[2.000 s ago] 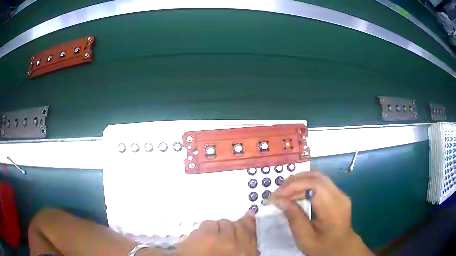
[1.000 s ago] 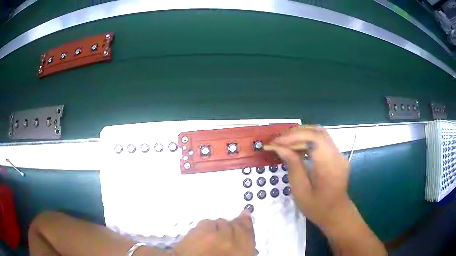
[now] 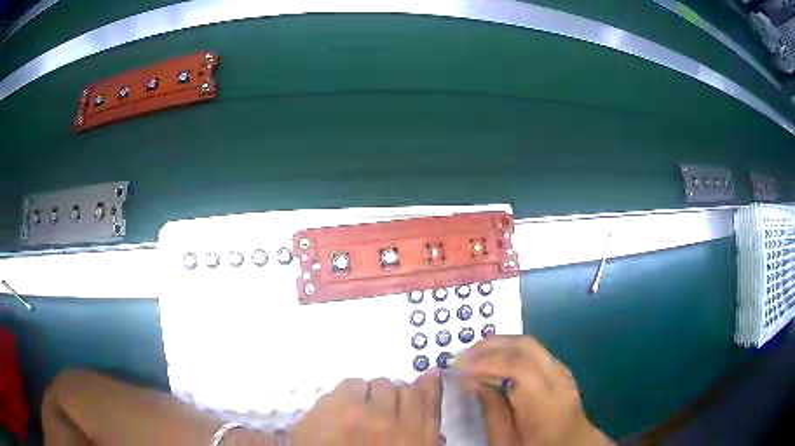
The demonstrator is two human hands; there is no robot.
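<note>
The red fixture [image 3: 405,280] lies across the upper part of the white tray [image 3: 253,335]. Its two left seats hold bright round parts; its two right seats show small gold centres without them. Dark round components [image 3: 443,337] stand in rows below it, and a row of paler ones is at the tray's upper left. My right hand [image 3: 532,392] holds a thin pen-like tool [image 3: 488,380], its tip by the lowest row. My left hand [image 3: 370,414] rests at the tray's lower edge, fingertips beside a pale strip [image 3: 464,414]; its grip is unclear.
Another red fixture [image 3: 144,105] and grey fixtures [image 3: 74,228] [image 3: 708,196] lie on the green belt. A white tray stack [image 3: 757,279] stands right. Thin white sticks [image 3: 599,272] [image 3: 16,294] lie either side of the tray. A red bin [image 3: 10,383] is at left.
The third seat's bright part is gone from the fixture, and the lowest row shows a second component. My right hand moved from the fixture down to that row. Belt fixtures at left shifted right.
</note>
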